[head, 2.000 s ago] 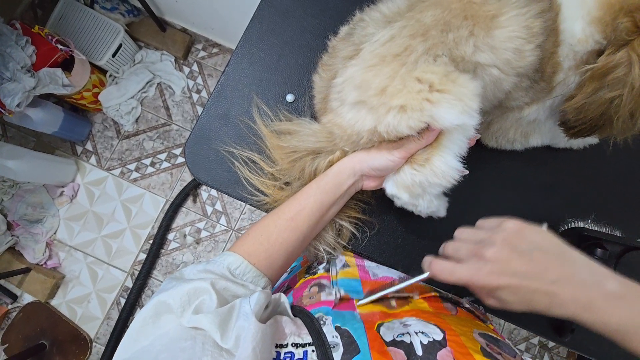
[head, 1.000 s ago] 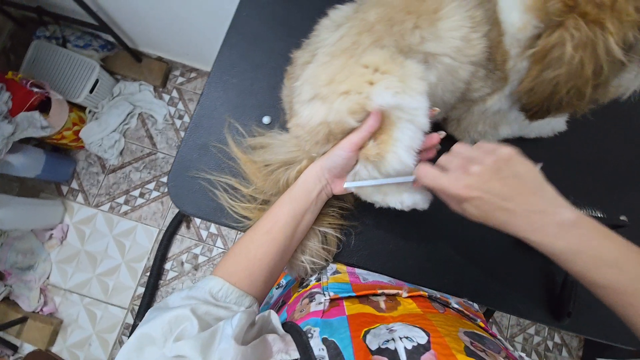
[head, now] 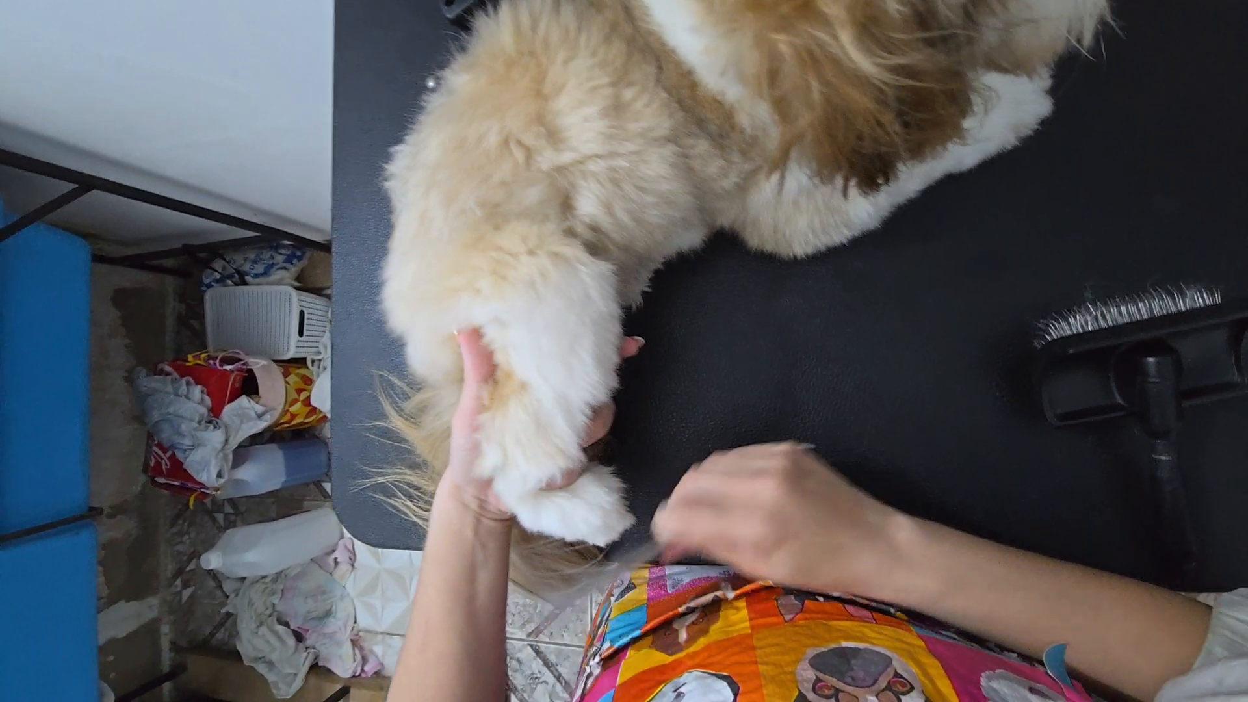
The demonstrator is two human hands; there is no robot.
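A dog with cream, white and brown fur (head: 585, 175) is on a black grooming table (head: 829, 370). My left hand (head: 476, 429) cups its white hind leg (head: 551, 341), thumb on the near side and fingertips showing past the far side. The paw (head: 575, 507) rests over my wrist side, close to the table's front edge. My right hand (head: 770, 512) is closed just right of the paw, around a thin, pale tool (head: 614, 570) that is blurred by motion. The tool's tip and kind cannot be made out. Long tail hair (head: 409, 458) hangs behind my left wrist.
A black slicker brush (head: 1150, 361) lies bristles up at the table's right. Left of the table, on the floor, are a grey plastic basket (head: 263, 320), cloths (head: 195, 419) and plastic jugs (head: 273, 543). A colourful printed apron (head: 780, 643) is against the front edge.
My right hand has drawn the tool off the leg, where it lay a second ago, to below and right of the paw. My left hand still holds the leg. The view has turned and shifted considerably.
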